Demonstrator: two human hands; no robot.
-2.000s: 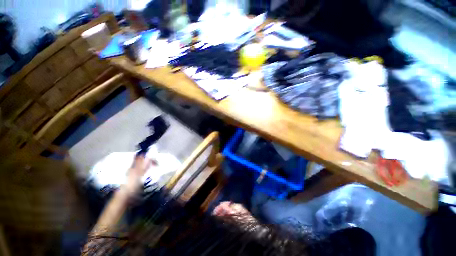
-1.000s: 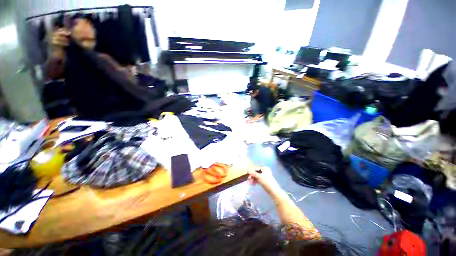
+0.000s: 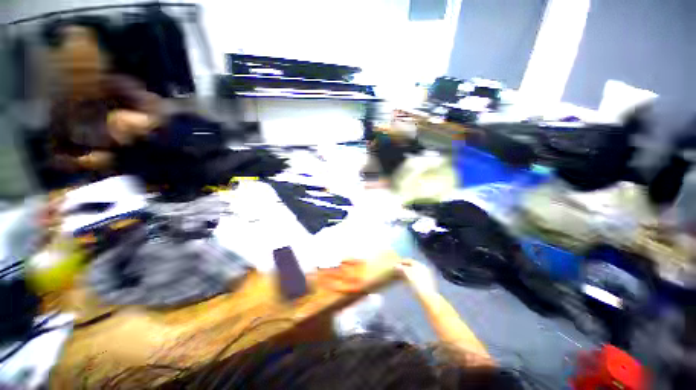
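My right hand is stretched out at the table's near right corner. It is small and blurred, and I cannot tell whether it holds anything. My left hand is not in view. Orange-red scissors handles lie on the wooden table near that corner, just left of my hand. A flat dark rectangle, like a smartphone, lies left of the scissors. No cord can be made out between my hand and my lap.
A plaid garment and a yellow round thing are on the table at left. White pieces and black cut panels lie mid-table. A person is opposite with black cloth. Black bundles and a red stool are at right.
The view has swung from the chair and table's left part to the table's right corner. The person opposite has lowered the raised black garment. My right hand remains near the corner.
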